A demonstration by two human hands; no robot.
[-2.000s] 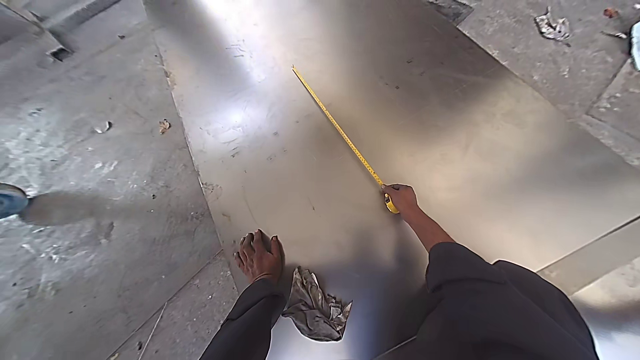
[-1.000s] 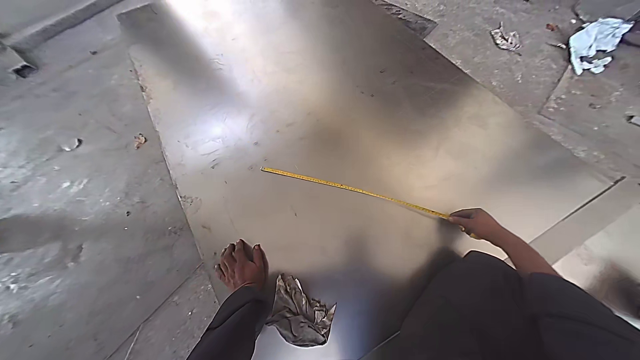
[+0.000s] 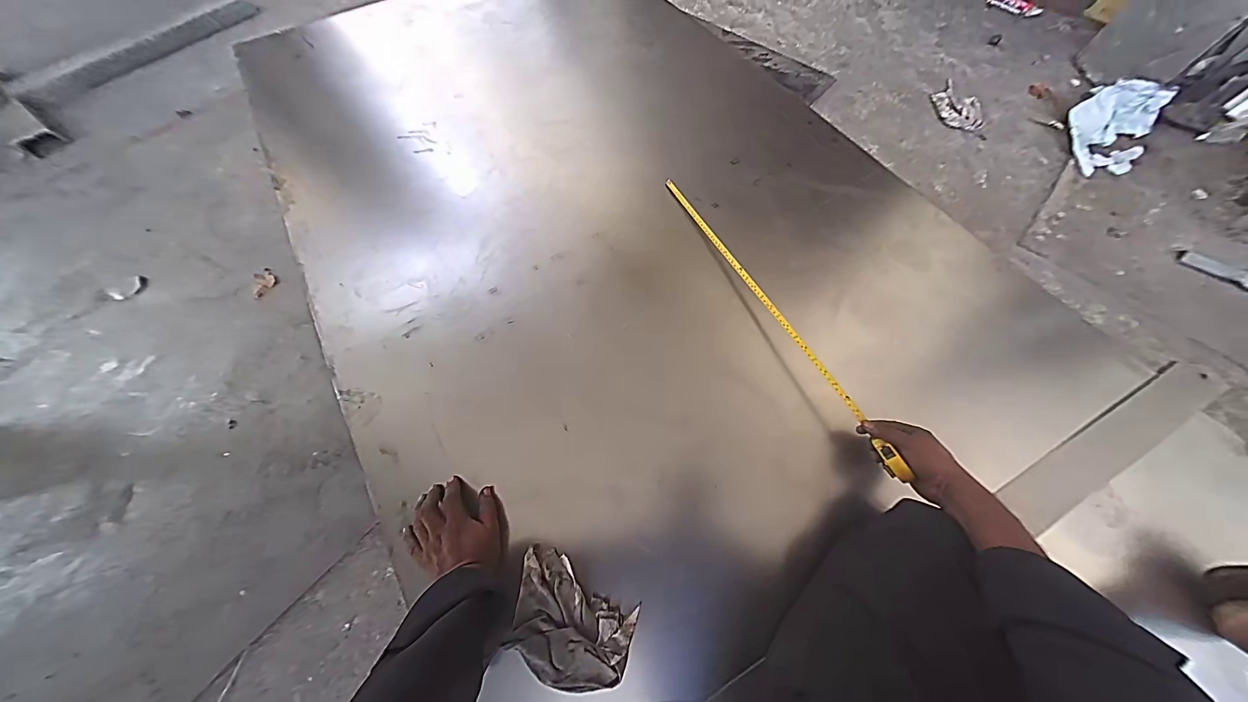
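A large metal sheet (image 3: 585, 390) lies on the floor, with scuffs and bright reflections on it. Near its lower left edge my left hand (image 3: 456, 526) rests palm down with the fingers spread, holding nothing. My right hand (image 3: 912, 456) grips a yellow tape measure (image 3: 891, 460) over the right part of the sheet. The tape's yellow blade (image 3: 770, 304) reaches up and left from the case, its shadow falling beside it on the metal. Just right of my left hand sits a crumpled dark cloth (image 3: 575, 624).
Concrete floor (image 3: 146, 419) with small debris borders the sheet on the left. At upper right lie a pale blue crumpled cloth (image 3: 1111, 122) and a crumpled scrap (image 3: 955, 107). A metal strip (image 3: 1102, 444) runs along the sheet's right end. Part of a foot (image 3: 1230, 614) shows at lower right.
The tape's blade has swung from lying nearly crosswise to slanting up and left, its tip now farther up the sheet. My left hand stays on the sheet's left edge area.
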